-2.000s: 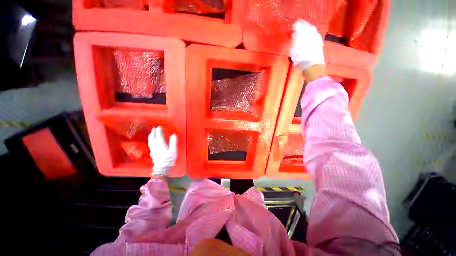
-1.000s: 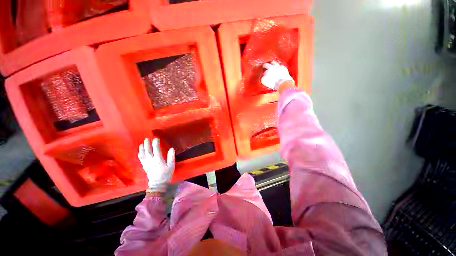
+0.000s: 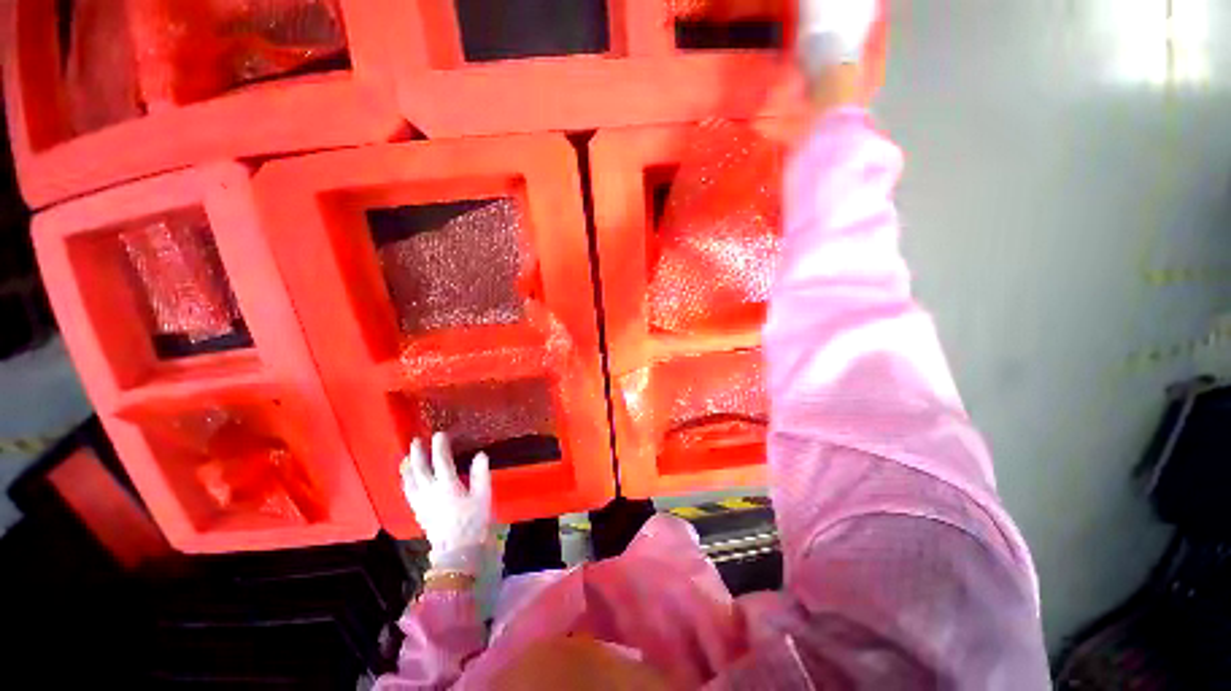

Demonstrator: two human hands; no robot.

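Red-orange foam trays (image 3: 574,290) with deep rectangular pockets lie side by side in two rows in front of me. Crumpled clear-pink bubble bags (image 3: 459,277) lie in most pockets, with dark patches beside or beneath them. My left hand (image 3: 452,510), in a white glove, rests with fingers spread at the front edge of the middle tray, holding nothing. My right hand (image 3: 834,30), in a white glove, is at the far right tray's right edge, cut off by the picture's top; its fingers are not clearly seen.
A black bin with a red lining (image 3: 108,506) stands at the lower left, beside dark stacked shapes. Black objects (image 3: 1195,452) stand at the right edge. Grey floor (image 3: 1026,257) with yellow-black tape lies around the trays.
My right hand has moved from the near right tray's pocket up to the far row. The bubble bag there is spread differently. My left hand stays near the middle tray's front edge.
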